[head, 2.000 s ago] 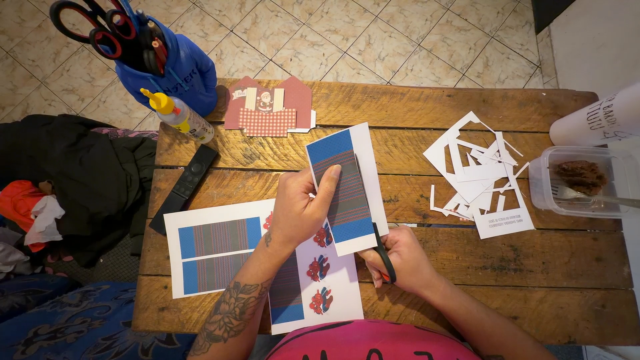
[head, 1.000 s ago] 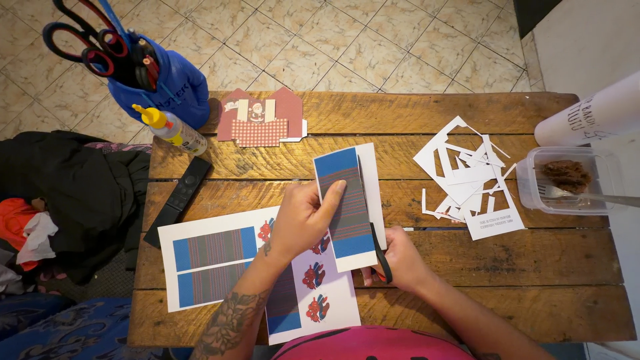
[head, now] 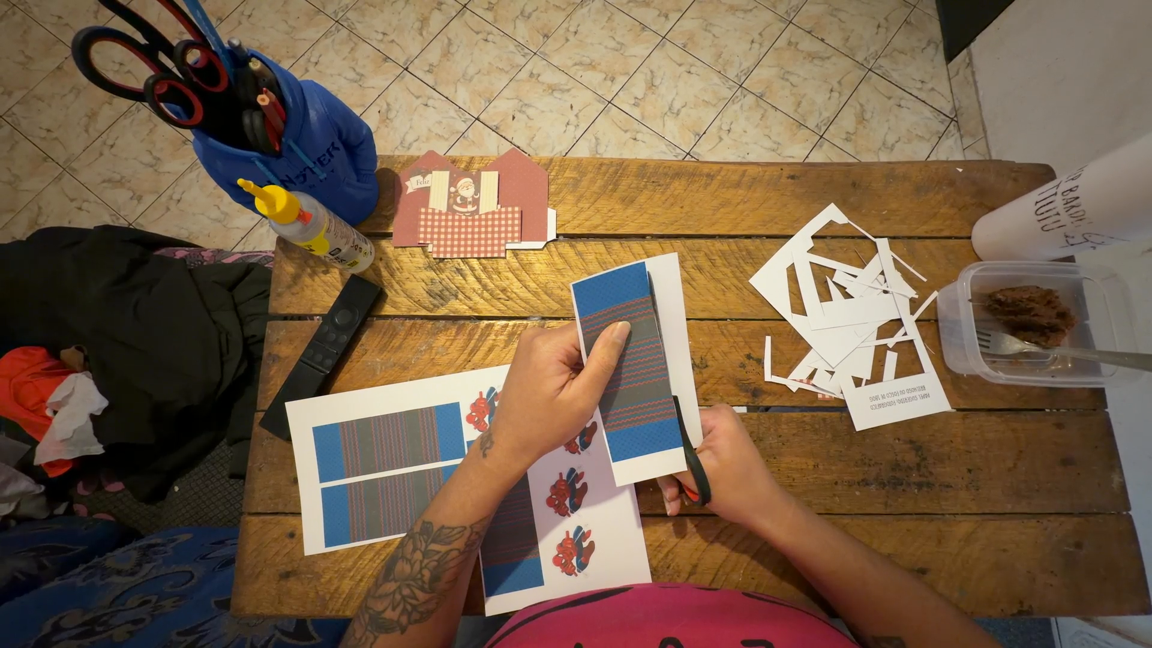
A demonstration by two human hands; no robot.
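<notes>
My left hand [head: 562, 396] pinches a printed paper piece [head: 630, 360], blue at both ends with a striped grey middle, thumb on top. A slit runs down near its right edge, where the white margin parts from the print. My right hand [head: 729, 463] grips black-and-red scissors [head: 693, 468] at the paper's lower right edge; their blades are mostly hidden by the paper. Beneath my left hand and forearm lie two printed sheets, one with striped blue-ended panels [head: 301, 477] and one with small red-and-blue figures [head: 607, 576].
White paper offcuts [head: 837, 315] lie at right, beside a plastic tub [head: 1035, 364] with brown food and a fork. A white cylinder [head: 1071, 211] stands behind. At left are a remote control [head: 328, 346], a glue bottle [head: 324, 238] and a blue holder [head: 288, 162]; a red paper cutout [head: 531, 193] lies at the back.
Both hands stay around the striped piece, and the scissors remain at its lower right edge. The view has shifted slightly. No other clear change.
</notes>
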